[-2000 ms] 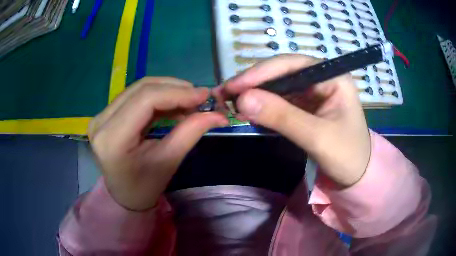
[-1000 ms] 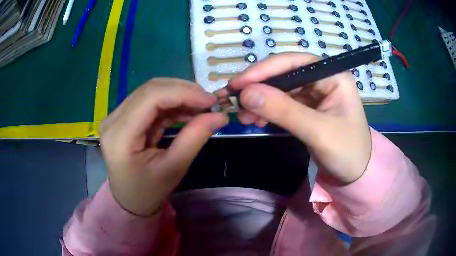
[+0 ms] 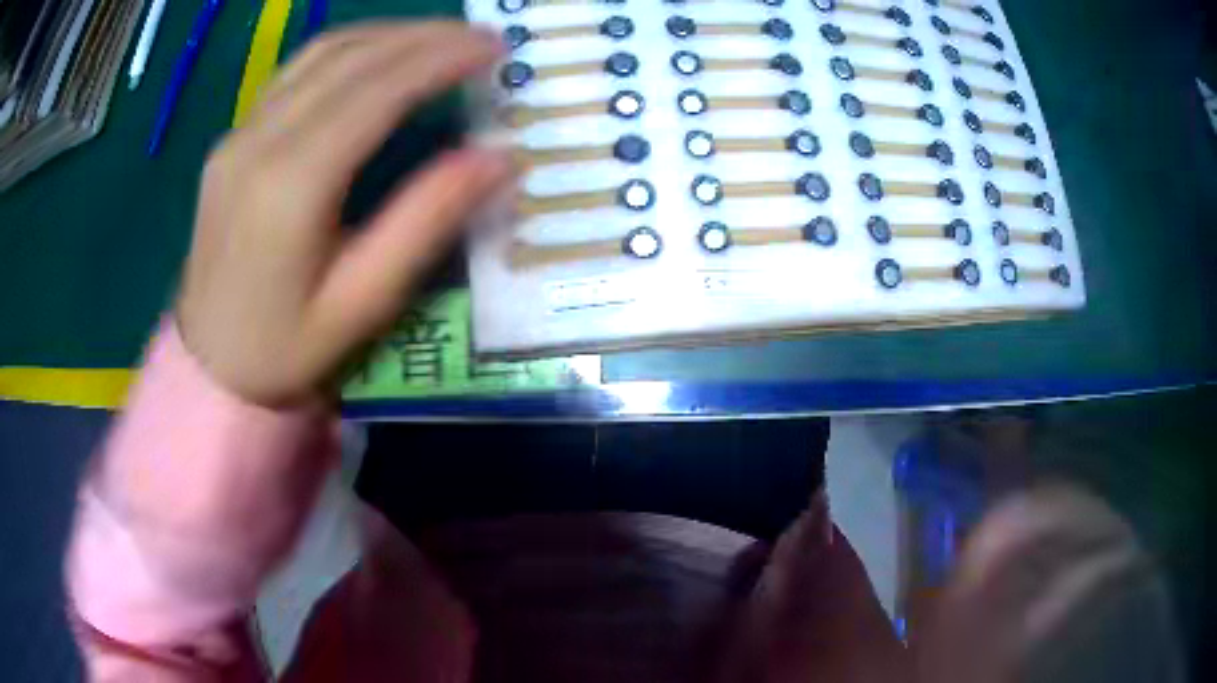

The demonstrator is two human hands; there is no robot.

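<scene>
My left hand [image 3: 307, 200] is at the left edge of the white foam tray [image 3: 534, 314]. Its thumb and index finger are apart, with nothing seen between them. The tray holds rows of dumbbell-shaped slots with round speaker units [image 3: 643, 243] at their ends. Several left ends in the nearest left rows show tan, partly behind my fingertips. My right arm [image 3: 1054, 574] is a dark blur at the lower right; the hand's shape and hold cannot be made out. The black probe pen is not seen.
A green label strip [image 3: 441, 360] lies at the bench edge, partly behind my left hand. A blue pen [image 3: 183, 80], a white pen [image 3: 148, 43] and stacked sheets [image 3: 60, 80] lie at the far left. A blue object [image 3: 928, 514] is below the bench edge.
My hands have parted: the left moved left and up to the tray, the right down to the lower right. The probe pen has left view. More of the tray's near side shows.
</scene>
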